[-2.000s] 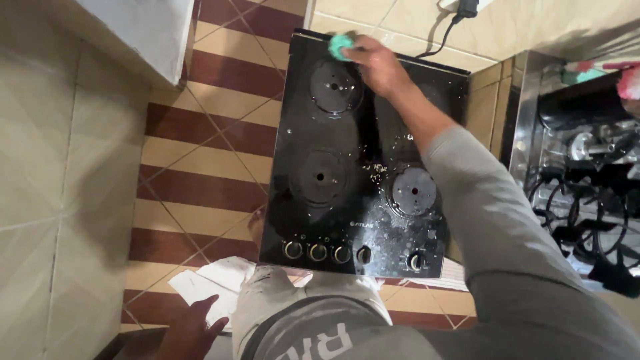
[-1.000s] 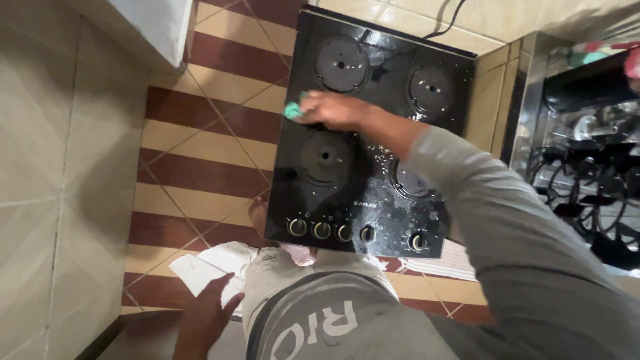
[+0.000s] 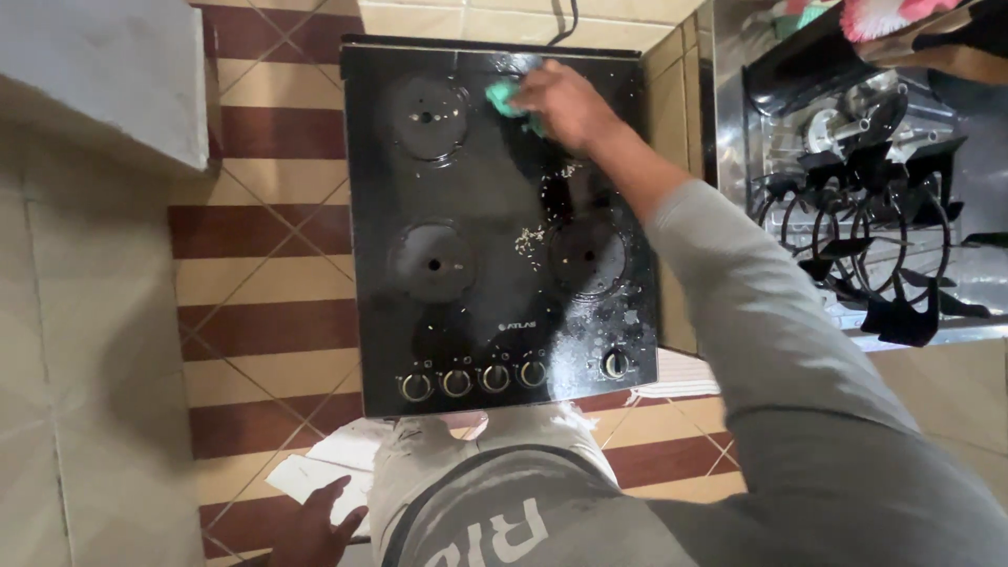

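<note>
A black Atlas gas stove (image 3: pixel 488 189), its burners and grates off the top, stands in front of me. My right hand (image 3: pixel 563 102) presses a green cloth or sponge (image 3: pixel 504 98) on the stove top near its back edge, between the two rear burner seats. White grain-like crumbs (image 3: pixel 529 239) lie near the front right burner seat, and wet spots show about it. A row of control knobs (image 3: pixel 495 379) runs along the front. My left hand (image 3: pixel 319 524) hangs low at the left with fingers apart, beside white paper or cloth (image 3: pixel 315 476), not touching the stove.
At the right, a metal sink (image 3: pixel 858 319) holds black pan supports (image 3: pixel 882 228) and metal burner parts (image 3: pixel 827 130). A pink and white brush (image 3: pixel 874 16) is at its upper edge. A pale cabinet corner (image 3: pixel 201 87) juts in at the upper left. A black cable (image 3: pixel 568 24) runs behind the stove.
My right hand with the green cloth or sponge has moved from the stove's left edge to the back, right of the rear left burner seat. My left hand stays low at the left.
</note>
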